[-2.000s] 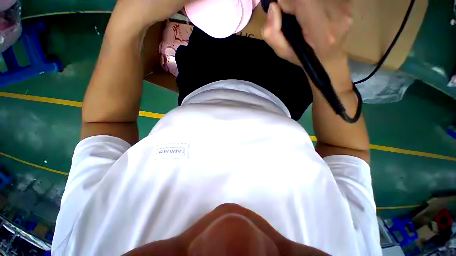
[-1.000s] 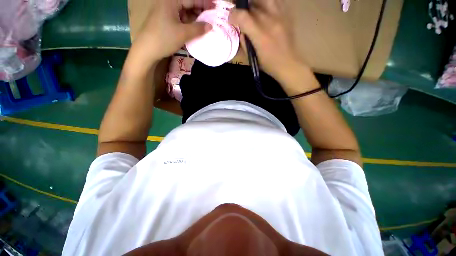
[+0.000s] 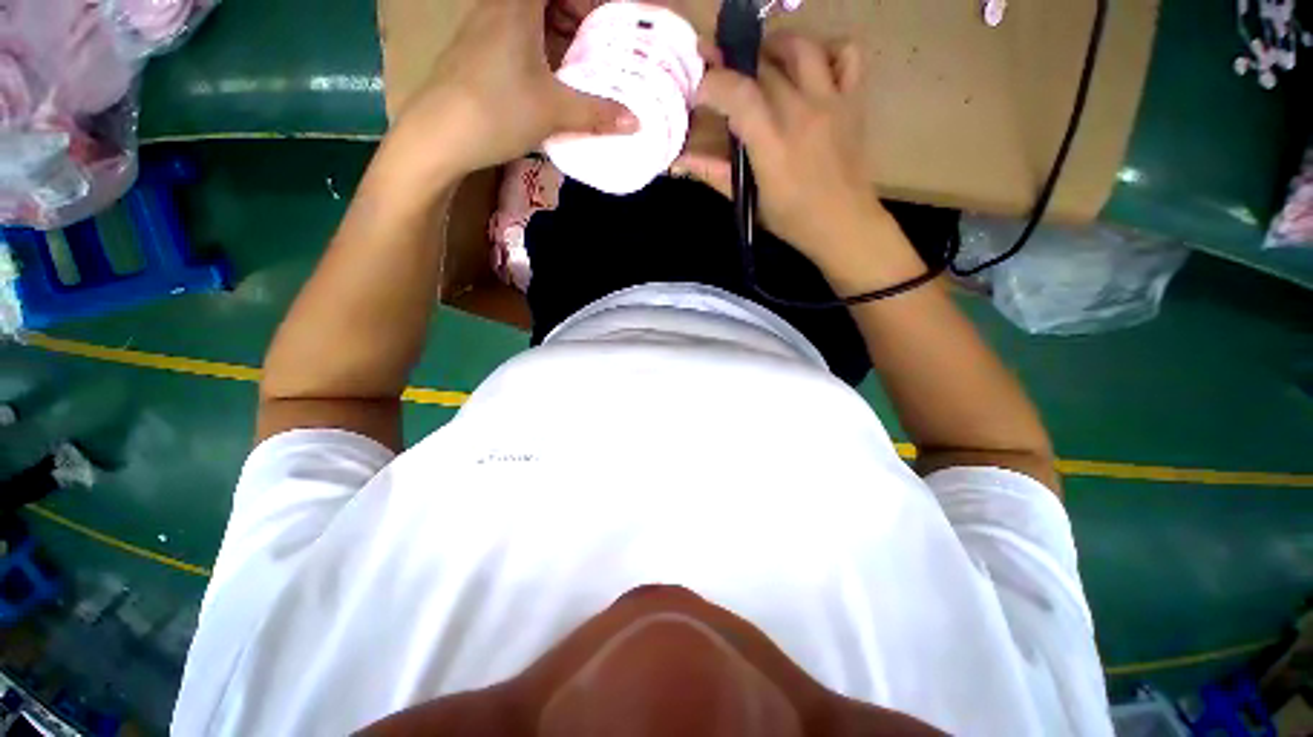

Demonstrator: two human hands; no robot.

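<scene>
Pale pink round plastic discs [image 3: 622, 144], overlapping, are near the top centre. My left hand [image 3: 497, 94] holds them from the left, its thumb lying across their face. My right hand [image 3: 792, 137] is at their right edge, its fingertips close to or touching the rim, slightly blurred. The soldering iron [image 3: 740, 41] has a thick black handle and stands upright in the view within my right hand; its tip is not visible. Its thin black cord [image 3: 850, 300] loops past my right wrist.
A brown cardboard sheet [image 3: 979, 115] lies on the green bench, a few small pink fittings [image 3: 994, 12] at its top edge. White-pink fittings [image 3: 1270, 43] lie at right. A bulging bag [image 3: 87, 87] is upper left. A box of pink pieces [image 3: 475, 274] is by my lap. A clear bag [image 3: 1087, 281] hangs right.
Both hands and the iron moved left and lower in view than two seconds ago. Since one second ago, the discs have turned and my left thumb lies across them; my right fingers have spread.
</scene>
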